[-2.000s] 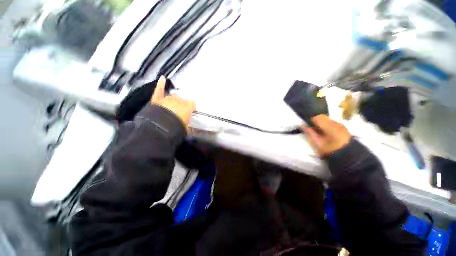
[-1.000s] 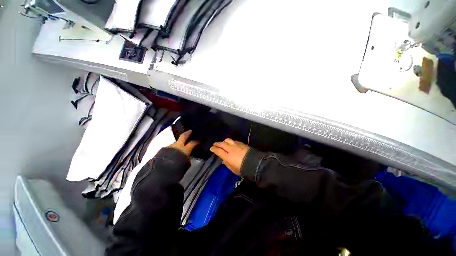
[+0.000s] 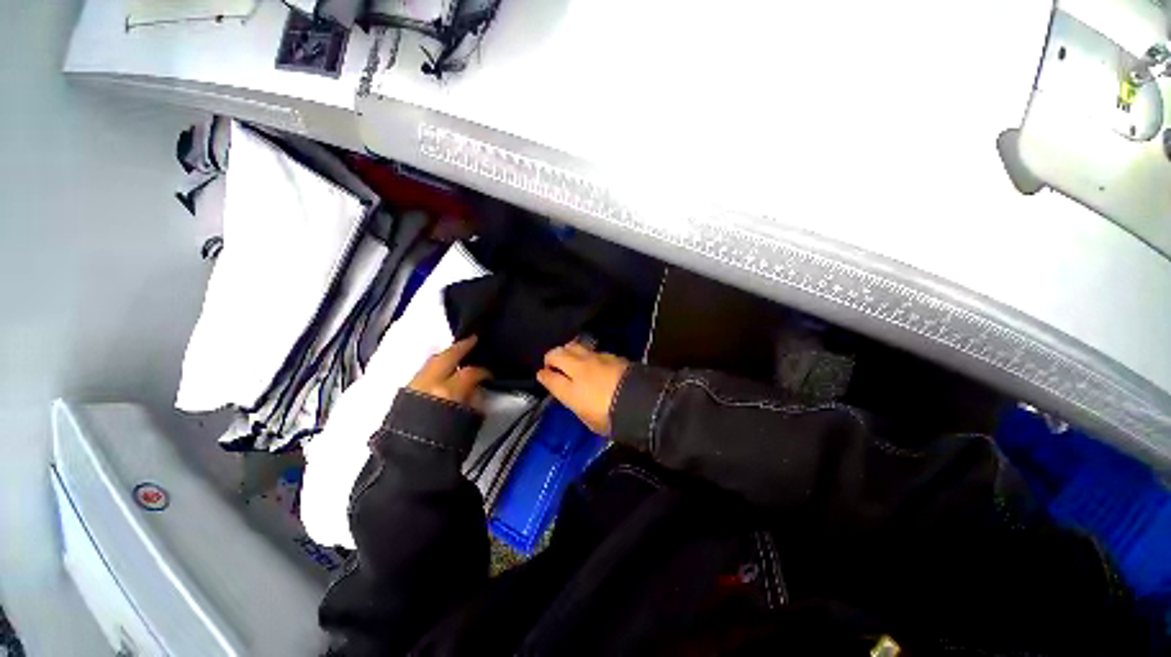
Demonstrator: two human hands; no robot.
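A black fabric piece (image 3: pixel 533 321) lies below the table edge, over white cloth with black edges; its outline blends into the dark space behind. My left hand (image 3: pixel 450 375) is at its lower left, fingers bent on its edge. My right hand (image 3: pixel 587 385) is at its lower right, fingertips on its edge. Both hands are bare, and the thumbs are partly hidden. A white garment panel (image 3: pixel 372 417) hangs beside and below my left hand.
The white table (image 3: pixel 719 116) has a ruler scale along its front edge. Part of the sewing machine bed (image 3: pixel 1104 141) shows at upper right. White panels with black edges (image 3: pixel 263 276) hang at left. Blue cloth or plastic (image 3: pixel 546 477) is below my hands. A grey-white casing (image 3: pixel 173 513) stands at lower left.
Both hands have moved from the tabletop to below its front edge, close together on the black fabric. Since one second ago they have barely moved; the table has shifted upward in view.
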